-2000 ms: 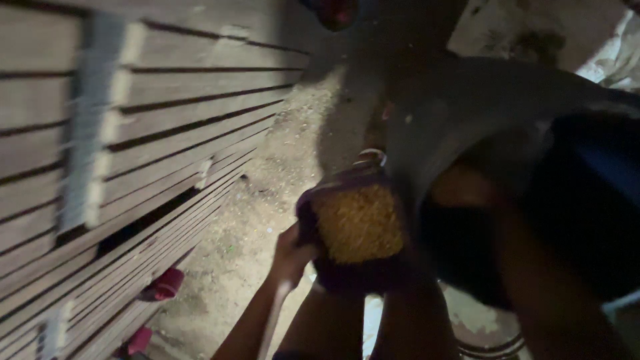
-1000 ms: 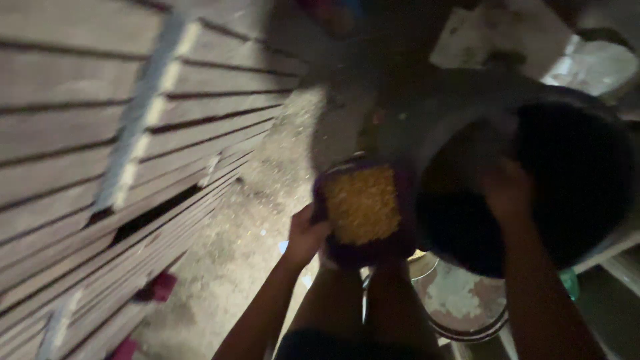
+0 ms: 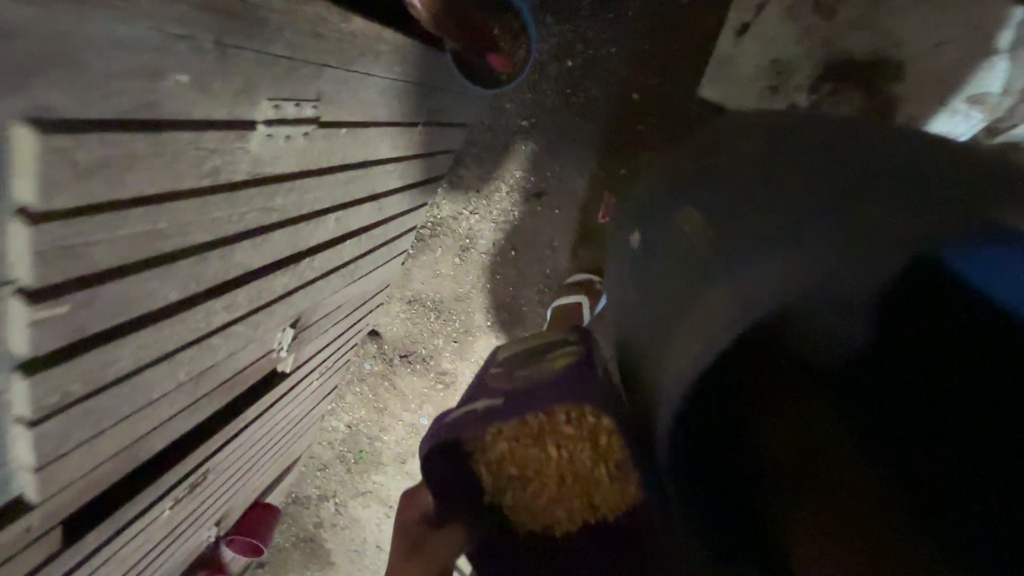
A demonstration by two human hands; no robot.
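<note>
My left hand grips the left side of a dark purple container, which is filled with yellow-brown grain or feed. Right beside it, the grey rim of a large dark barrel or bin fills the right of the view, blurred and in shadow. Its inside is almost black. My right hand cannot be made out; a faint brownish shape low inside the dark opening may be my arm. A foot in a white-strapped sandal shows just beyond the container.
A slatted wooden wall with metal hinges runs along the left. Red cups hang or sit low against it. Scattered bits cover the dirt floor. At the top is a blue-rimmed round container; a pale slab lies upper right.
A second ago my right hand was visible over the barrel's opening; now it cannot be made out. My left hand still holds the purple container, now lower in view. The view has shifted.
</note>
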